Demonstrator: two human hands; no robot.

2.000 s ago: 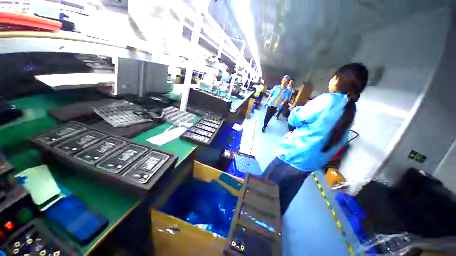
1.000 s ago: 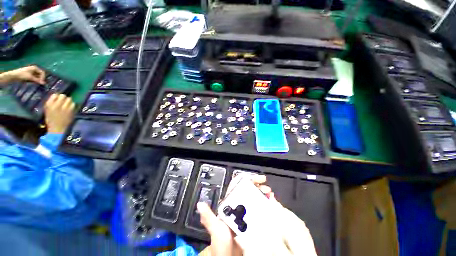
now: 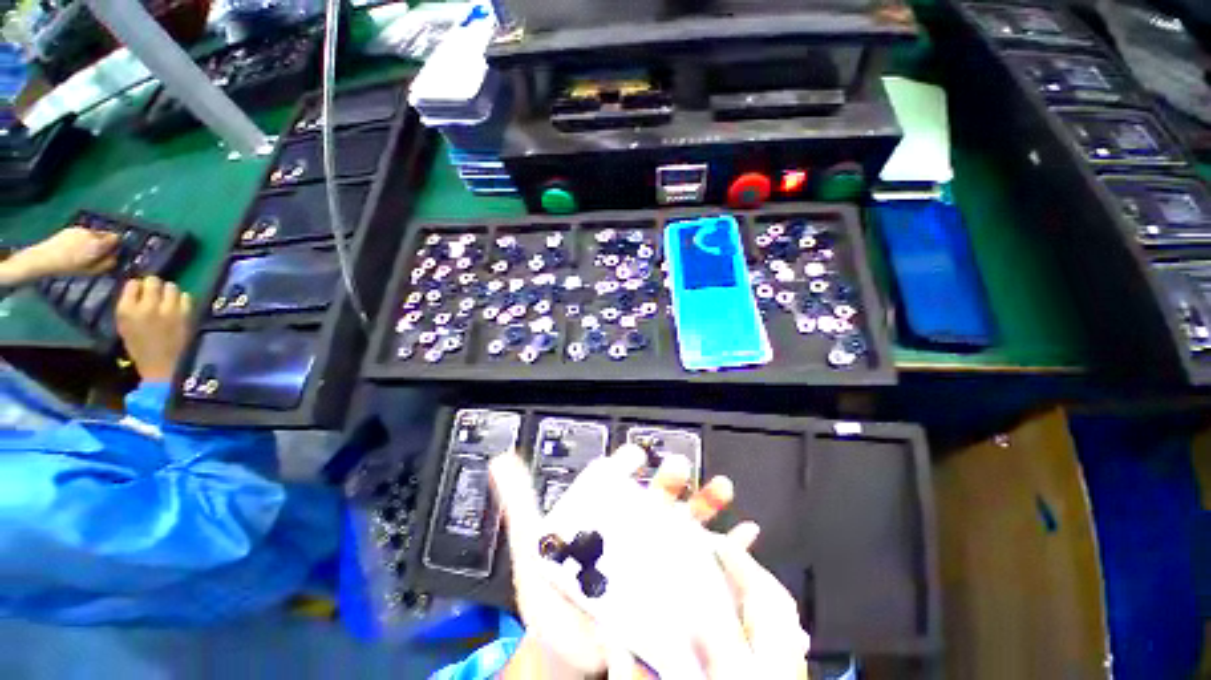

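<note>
A pale back cover [image 3: 624, 571], washed out by glare, is held above the near black foam tray [image 3: 863, 531]. Its dark camera openings show at its left end. My left hand [image 3: 542, 604] holds it, with the thumb up along the left side. My right hand [image 3: 757, 598] is at its right side; glare blurs the border between hand and cover. Fingertips show above the cover's far edge. In the near tray, phone bodies [image 3: 473, 498] lie in the left slots, partly covered by my hands. The lens parts tray [image 3: 531, 372] lies beyond, with scattered ringed parts and a light-blue sheet [image 3: 717, 299].
A press fixture [image 3: 691, 146] stands behind the lens parts tray. Trays of phones [image 3: 266, 286] and labelled bodies [image 3: 1142, 140] flank it. Dark blue sheets [image 3: 936, 272] lie right, a carton [image 3: 1003, 531] lower right. Another person's blue sleeve [image 3: 173, 505] and hands are at left.
The view has swung from the aisle and carton to the bench. Since one second ago, the cover and hands have moved slightly left, and more fingertips show beyond the cover.
</note>
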